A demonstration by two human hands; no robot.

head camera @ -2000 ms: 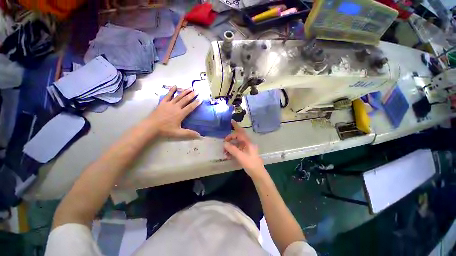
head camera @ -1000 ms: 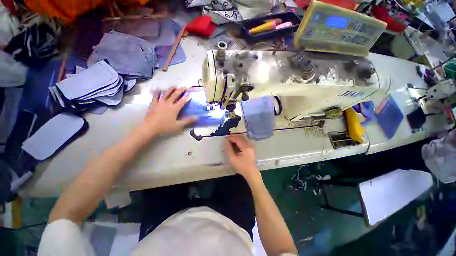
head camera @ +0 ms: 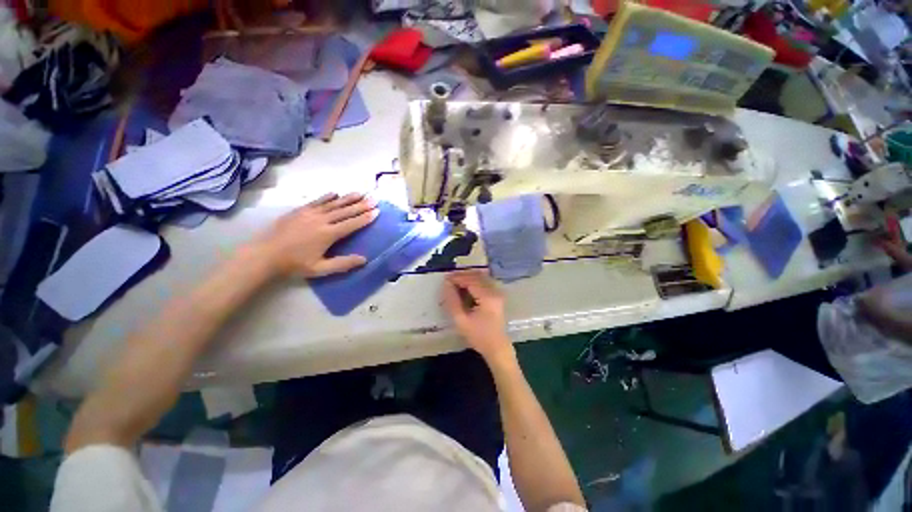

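The blue sewing template [head camera: 365,262] lies slanted on the table, its upper right corner under the bright needle area [head camera: 432,226] of the sewing machine [head camera: 590,145]. My left hand [head camera: 325,237] lies flat with fingers spread on the template's upper left edge. My right hand [head camera: 474,303] is at the table's front part, right of the template and apart from it, fingers curled; whether it holds something small cannot be told. A grey-blue cloth patch [head camera: 512,238] lies under the machine arm, right of the needle.
A stack of pale cut pieces [head camera: 178,163] and a loose pale panel [head camera: 103,272] lie at left, denim-like pieces [head camera: 245,105] behind. A yellow-lidded box [head camera: 675,60] and black tool tray [head camera: 535,55] stand behind the machine. Another person's arm [head camera: 888,300] shows at far right.
The template has turned and its lower end now points toward the front left. My left hand has shifted slightly with it. My right hand came away from the template's edge and stays near the table front.
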